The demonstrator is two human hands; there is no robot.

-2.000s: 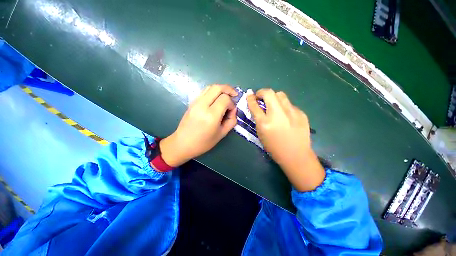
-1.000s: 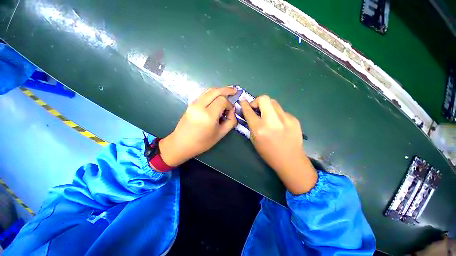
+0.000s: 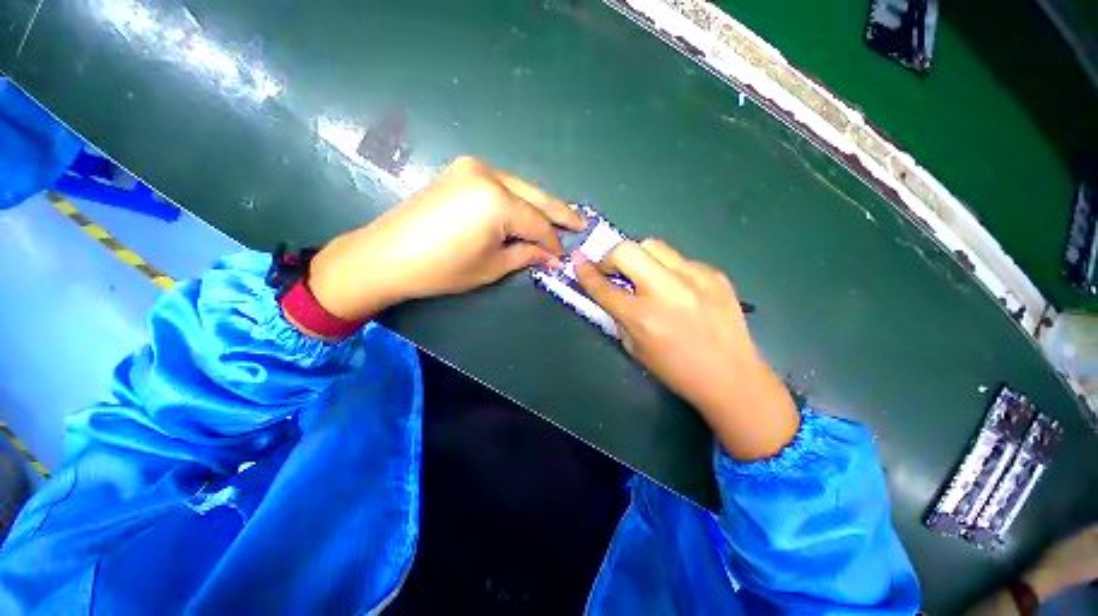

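Observation:
A phone unit (image 3: 578, 301) with black edges and pale strips lies on the dark green bench, partly covered by my fingers. My left hand (image 3: 464, 235) reaches in from the left, its fingertips at the upper left end of the unit. My right hand (image 3: 680, 313) is over the right part of the unit, its thumb and fingers bent together near my left fingertips. A thin dark tool end (image 3: 748, 308) sticks out behind my right fingers. Whether a small part is between the fingertips is too small to tell.
Two waiting units (image 3: 995, 469) lie side by side at the right of the bench. Beyond the worn whitish rail (image 3: 843, 120), units (image 3: 902, 30) lie on the green belt. Another person's hand (image 3: 1066, 572) shows at the lower right edge.
My left wrist and forearm have swung up and left, flattening the hand over the bench. My right hand has shifted slightly right. The other person's hand reaches further into view.

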